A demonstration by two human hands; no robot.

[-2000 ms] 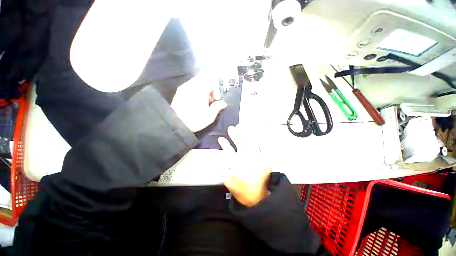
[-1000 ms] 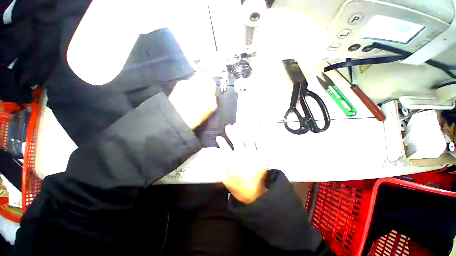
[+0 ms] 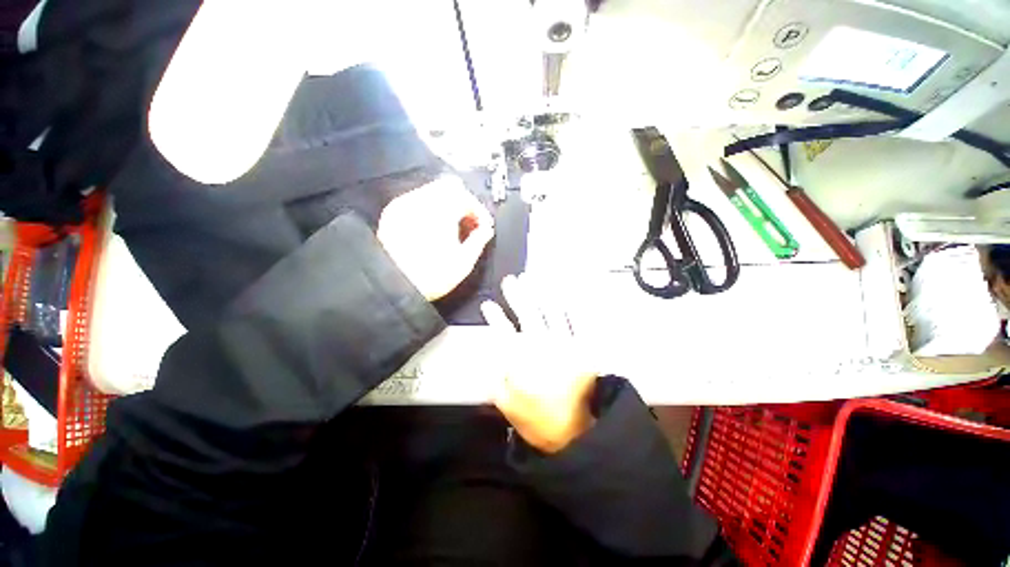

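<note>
A dark navy garment piece lies over the left of the white table, and its narrow edge runs to the presser foot and needle area. My left hand presses on the cloth just left of the needle area, fingers curled; glare hides whether it pinches the cloth. My right hand is below the needle area, its fingertips at the lower right edge of the cloth; glare washes out the fingers, so its grip cannot be told.
Black shears, green snips and a red-handled tool lie right of the needle area. A control panel stands at upper right, a small parts box at right. Red baskets stand below right and at left.
The view has shifted, moving the tools and baskets in the picture. My left hand has turned slightly and its fingers look more curled. My right hand stays at the lower cloth edge.
</note>
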